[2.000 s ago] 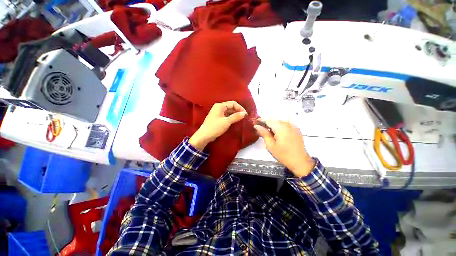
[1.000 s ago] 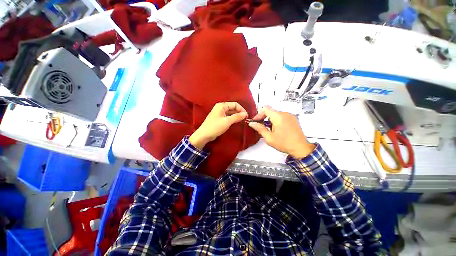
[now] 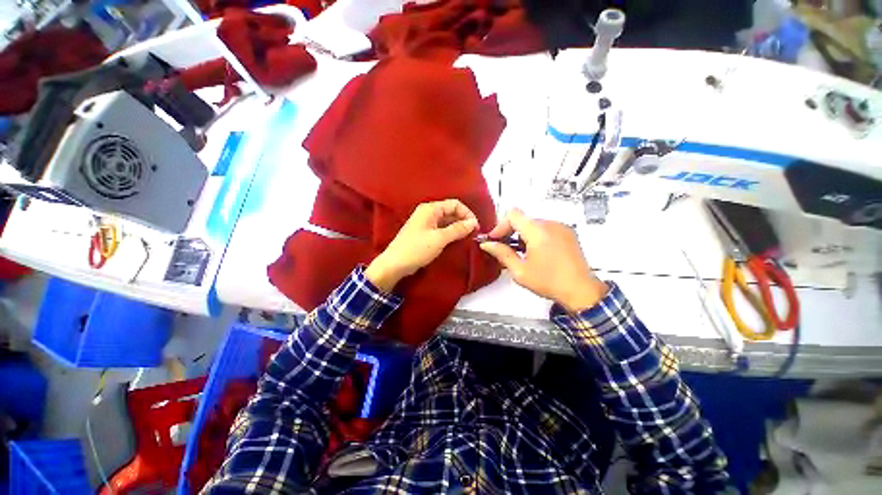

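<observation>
A dark-red garment piece [image 3: 406, 145] lies on the white table and hangs over its front edge. My left hand [image 3: 426, 240] is over the cloth, thumb and forefinger closed on a small red seam edge [image 3: 476, 232]. My right hand [image 3: 542, 259] is just right of it, fingertips nearly touching the left ones. It holds a small dark tool, likely thread snips [image 3: 513, 242], mostly hidden by the fingers. Any thread between the fingertips is too fine to tell.
The white JACK sewing machine [image 3: 716, 155] stands right, its needle area [image 3: 592, 198] beyond my right hand. Scissors [image 3: 759, 290] with yellow and red handles lie right. A grey machine head [image 3: 126, 164] is left. A blue bin [image 3: 218, 387] with red cloth is below left.
My right hand, lower and apart from the left two seconds ago, has moved up and left to the left fingertips. My left hand and the cloth are nearly unchanged.
</observation>
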